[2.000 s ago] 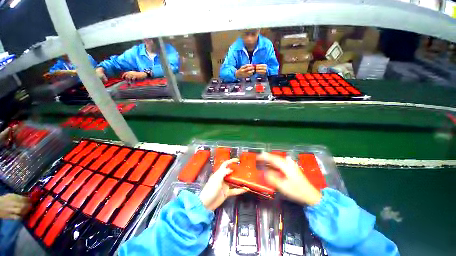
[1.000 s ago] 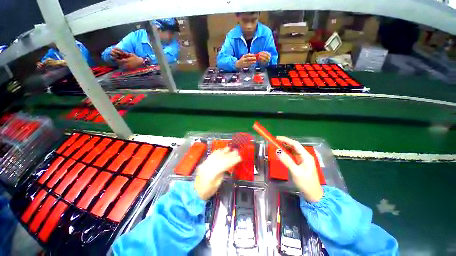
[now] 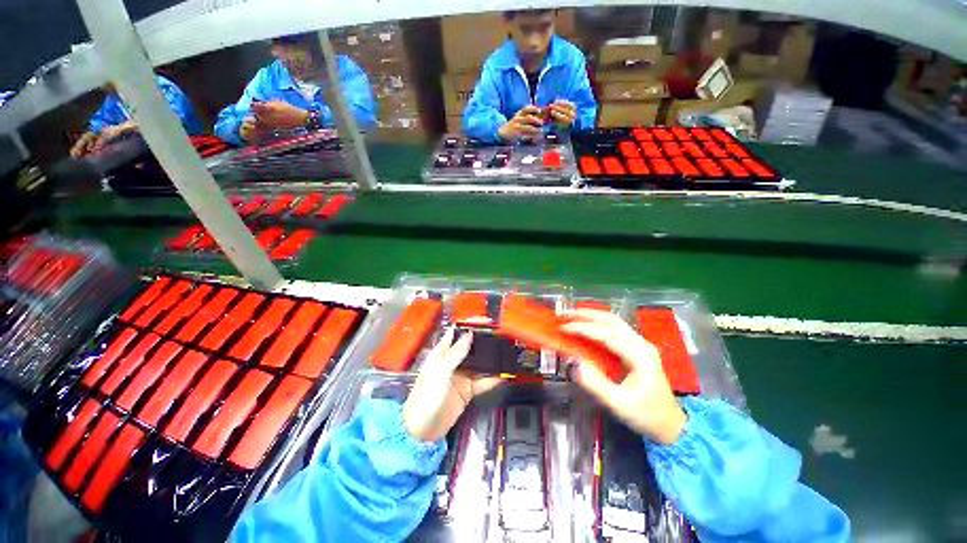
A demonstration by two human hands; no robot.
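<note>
My left hand [image 3: 443,387] holds a black phone [image 3: 507,353] level over the middle of the clear tray [image 3: 708,337]. My right hand [image 3: 626,371] holds a red back cover [image 3: 546,326] tilted just above the phone, its left end over the phone. Whether the two touch is hard to tell. The tray's back row shows red pieces, one at the left [image 3: 407,333] and one at the right [image 3: 667,350]; those between are partly hidden. The front row holds uncovered black phones with white labels [image 3: 523,467]. My sleeves hide part of the tray.
A black tray [image 3: 159,467] with rows of red covers lies at left. Stacked clear trays [image 3: 53,308] stand far left. Red pieces [image 3: 239,239] lie on the green belt [image 3: 445,249]. A pale post [image 3: 180,159] rises at left. Several blue-clad people work across the belt.
The red cover in my right hand has come down and left, over the phone. My left hand now holds a black phone level. The red pieces on the belt have shifted right.
</note>
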